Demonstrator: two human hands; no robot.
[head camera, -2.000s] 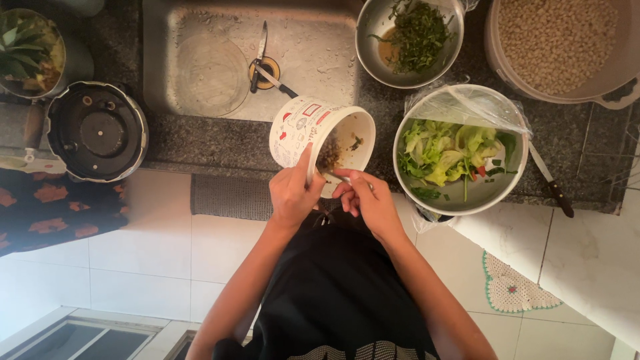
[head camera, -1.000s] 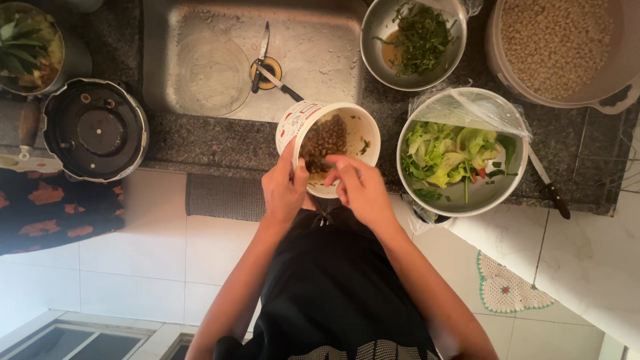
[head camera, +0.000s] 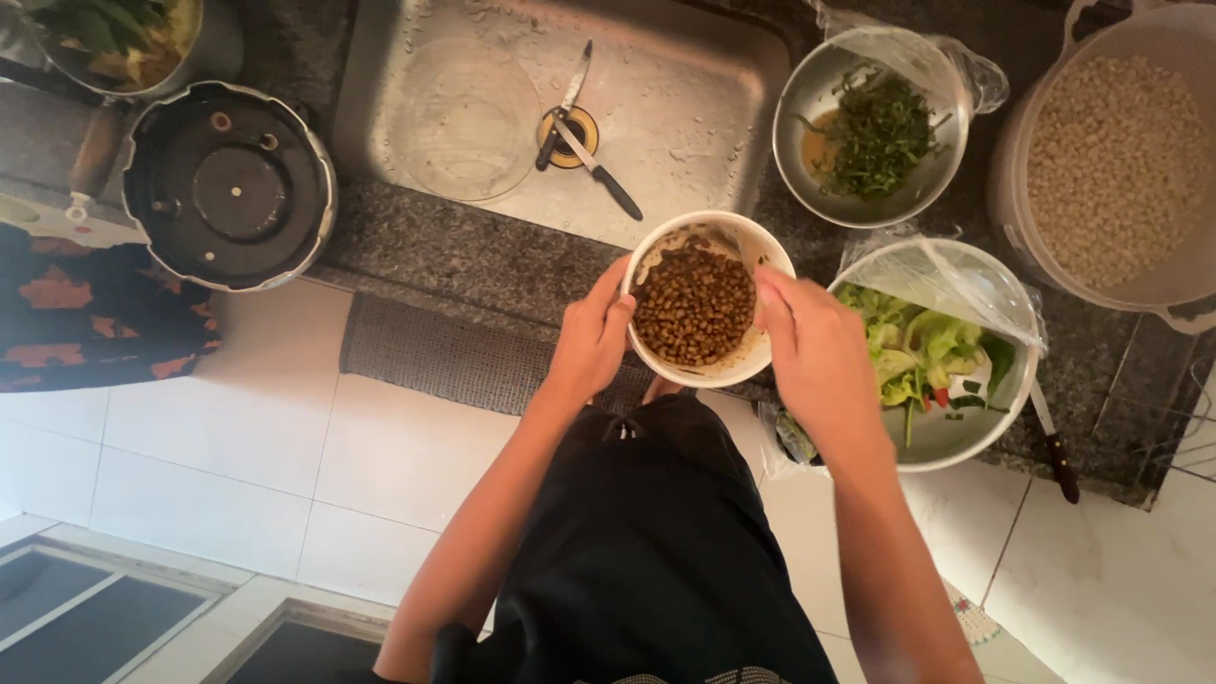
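My left hand (head camera: 594, 337) grips the left side of a white tub (head camera: 760, 359) with its thumb at the rim. Inside the tub lie brown cooked grains or beans (head camera: 693, 304), with sauce smeared on the wall. My right hand (head camera: 812, 347) is at the tub's right rim, fingers closed around the handle of a utensil that is mostly hidden; its tip end shows faintly inside the tub. Right of my right hand stands a bowl of lettuce salad (head camera: 921, 351), partly under plastic wrap. A metal bowl of chopped greens (head camera: 874, 133) is behind it.
A steel sink (head camera: 684, 114) holds a clear round dish (head camera: 463, 119) and two knives (head camera: 598, 171) by the drain. A black pan-like lid (head camera: 233, 190) and a pot of food (head camera: 123, 43) stand left. A large tub of pale beans (head camera: 1111, 171) and a knife (head camera: 1056, 446) are at right.
The tub, seen tilted with its printed side showing earlier, now stands more upright with its opening facing up. My right hand has moved from in front of the tub to its right rim.
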